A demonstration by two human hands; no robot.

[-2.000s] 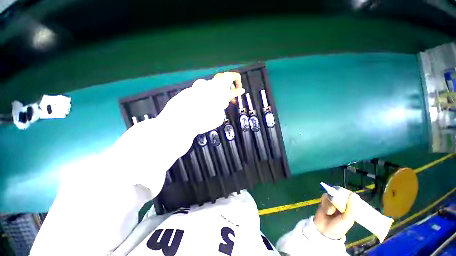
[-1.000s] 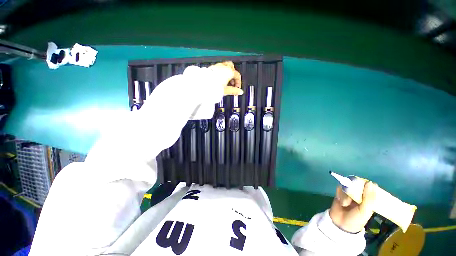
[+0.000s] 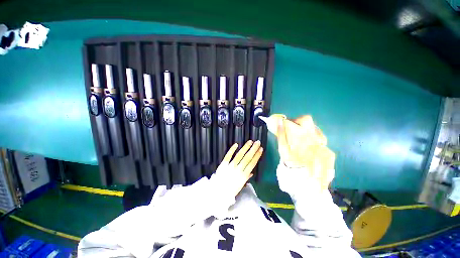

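Note:
The black slotted tray [image 3: 179, 46] holds a row of several black tubular parts with silver tube ends, copper collars and oval recesses. My right hand [image 3: 305, 143] holds the dispensing bag, mostly hidden by the hand; its white nozzle tip [image 3: 265, 120] is at the oval recess [image 3: 258, 116] of the rightmost part. Whether the tip touches it I cannot tell. My left hand [image 3: 239, 164] has its fingers spread over the lower right ends of the parts and holds nothing.
The teal bench top [image 3: 353, 111] runs left and right of the tray. White cards with black ovals [image 3: 33, 35] lie at the far left. A round yellow-topped stool [image 3: 371, 225] stands at lower right. Blue bins [image 3: 35, 249] are at lower left.
My left hand has moved from the silver tube ends down to the near part of the tray, uncovering the row. My right hand has brought the bag from the lower right to the rightmost part.

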